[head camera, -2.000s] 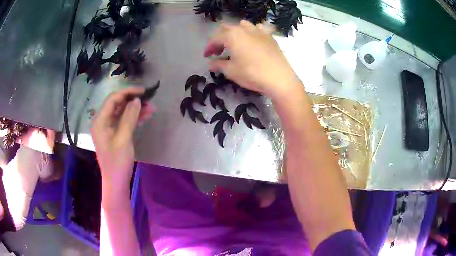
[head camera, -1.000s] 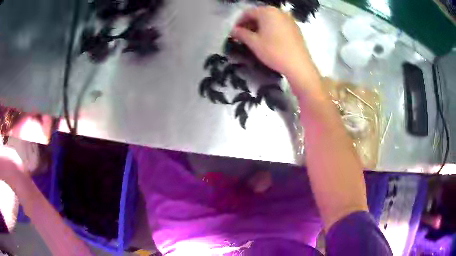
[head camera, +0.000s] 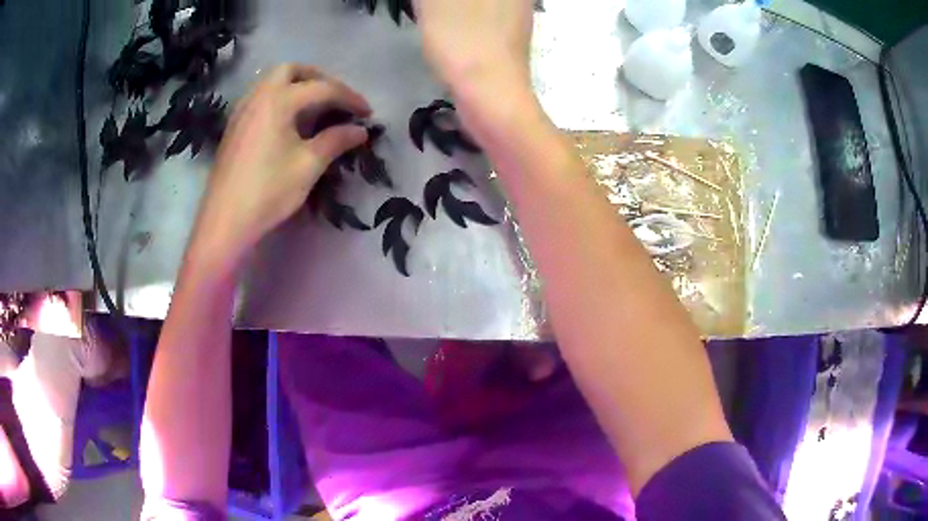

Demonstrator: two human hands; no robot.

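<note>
Several black curved hair pieces [head camera: 398, 230] lie loose on the grey metal bench [head camera: 427, 305] in front of me. My left hand [head camera: 295, 127] is over the left pieces, with thumb and forefinger close together at a dark piece [head camera: 368, 158]; whether it grips one is unclear. My right hand [head camera: 473, 36] is at the top edge, beyond the loose pieces. Its fingers are cut off by the picture edge, so what it holds is hidden.
Dark spiky clusters [head camera: 183, 51] lie at back left. A shiny brown glue board [head camera: 702, 280] with thin pale sticks lies right of my right forearm. White bottles [head camera: 656, 63] stand behind it. A smartphone [head camera: 841, 153] and black cable [head camera: 895, 132] are at far right; another cable [head camera: 85, 183] is at left.
My left hand has come back from the lower left, off the bench, to the loose hair pieces. My right hand is now partly out of the top of the picture. The view has shifted.
</note>
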